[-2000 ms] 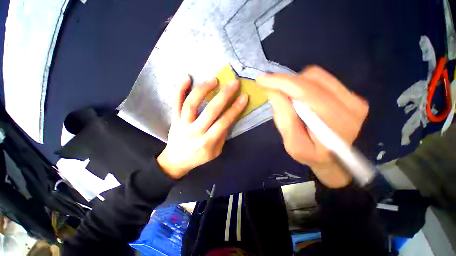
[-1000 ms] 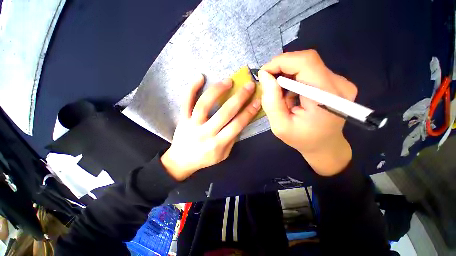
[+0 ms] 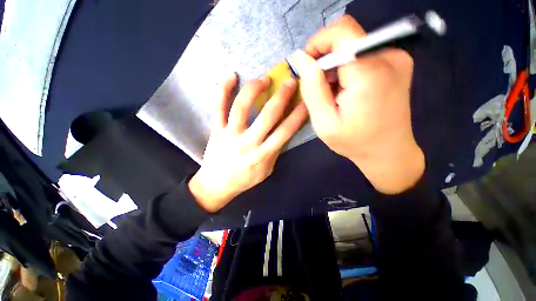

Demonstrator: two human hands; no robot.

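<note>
A speckled light grey fabric piece [image 3: 182, 97] with dark drawn lines near its upper right lies on dark navy cloth. My left hand [image 3: 241, 144] is spread flat, its fingers pressing a small yellow template [image 3: 277, 77] onto the fabric; the fingers cover much of the template. My right hand [image 3: 370, 100] grips a white pen [image 3: 376, 42] with a dark end. The pen's upper end is blurred and points up and right. Its tip is at the template's upper edge, largely hidden by my fingers.
A long whitish curved piece [image 3: 26, 64] lies at the left. Black fabric [image 3: 135, 156] with a rolled edge and a white scrap [image 3: 97, 200] are at lower left. Orange-red scissors handles [image 3: 516, 111] and ragged grey offcuts [image 3: 489, 117] are at right. A blue bin [image 3: 187, 267] stands below the table edge.
The pen has swung from pointing down and right to pointing up and right. My right hand has shifted up along the template's edge. My left hand still presses the template.
</note>
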